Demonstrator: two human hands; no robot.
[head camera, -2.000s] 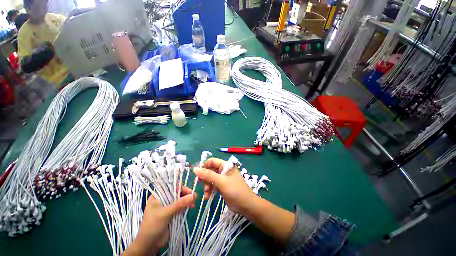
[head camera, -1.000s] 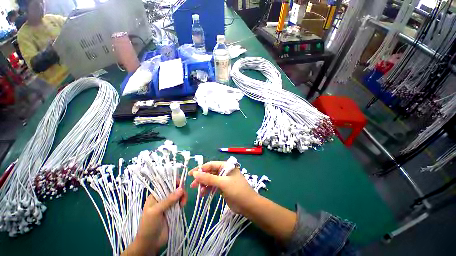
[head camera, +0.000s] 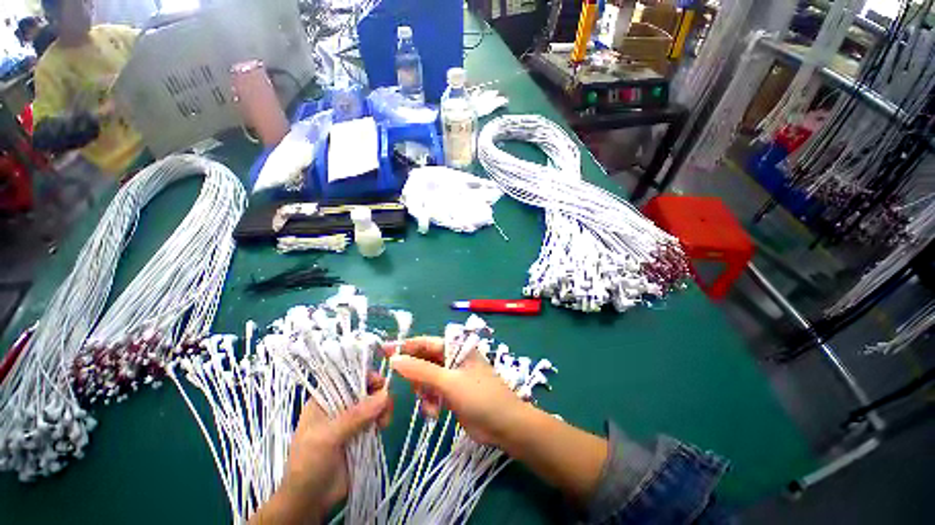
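Observation:
My left hand (head camera: 326, 451) is closed around an upright bunch of white cables (head camera: 333, 359) with small white connector ends at the top. My right hand (head camera: 461, 390) is just right of it, thumb and fingertips together on one cable below its white connector (head camera: 401, 322). More white connectors (head camera: 470, 330) stand up behind the right hand's fingers. Loose white cables lie fanned out to the left (head camera: 241, 410) of the left hand and under the right hand. A red pen-like tool (head camera: 502, 306) lies on the green bench beyond the right hand.
Looped white cable bundles lie at left (head camera: 133, 246) and right (head camera: 559, 195). Behind the hands are black strips (head camera: 292, 279), a small bottle (head camera: 366, 234), a black case (head camera: 256, 228), a crumpled white bag (head camera: 448, 198) and blue bins (head camera: 395, 169). A red stool (head camera: 702, 236) stands right; a person (head camera: 87, 82) is back left.
The single cable between my hands has shifted slightly, its connector now a little left of before. More white connectors show behind the right fingers. The left hand still holds the bunch.

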